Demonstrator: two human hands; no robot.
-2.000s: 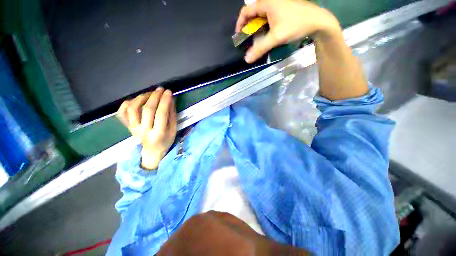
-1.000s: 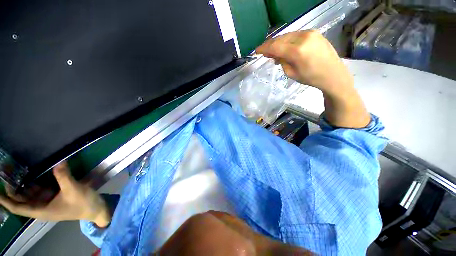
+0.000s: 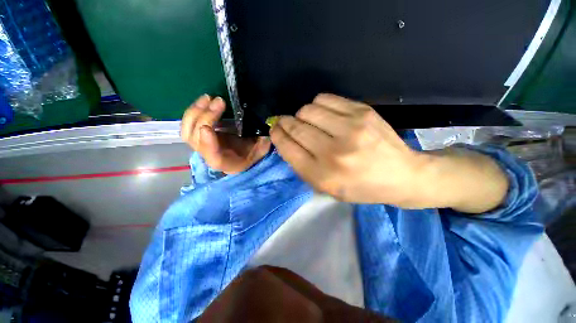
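A large black sheet-metal panel point(image 3: 379, 63) with small screw dots lies on the green surface. Its left side edge point(image 3: 227, 60) looks speckled or vented, and a white strip point(image 3: 535, 47) runs along its right edge. My right hand point(image 3: 354, 148) is over the panel's front edge near the left front corner, closed on the yellow cutter point(image 3: 273, 120). Only a bit of yellow shows at the fingertips; the blade is hidden. My left hand point(image 3: 221, 139) is just left of that corner, fingers curled and apart, with nothing visible in it.
Green matting point(image 3: 151, 57) lies left of the panel, with a pale metal rail point(image 3: 95, 139) along the front. A blue item in clear wrap point(image 3: 38, 63) is at the far left. A black box point(image 3: 47, 221) stands on the grey floor. A white surface is at lower right.
The view has swung toward the panel's left front corner. My right hand has moved from the panel's right end to this corner, beside my left hand. Yellow shows again at its fingertips.
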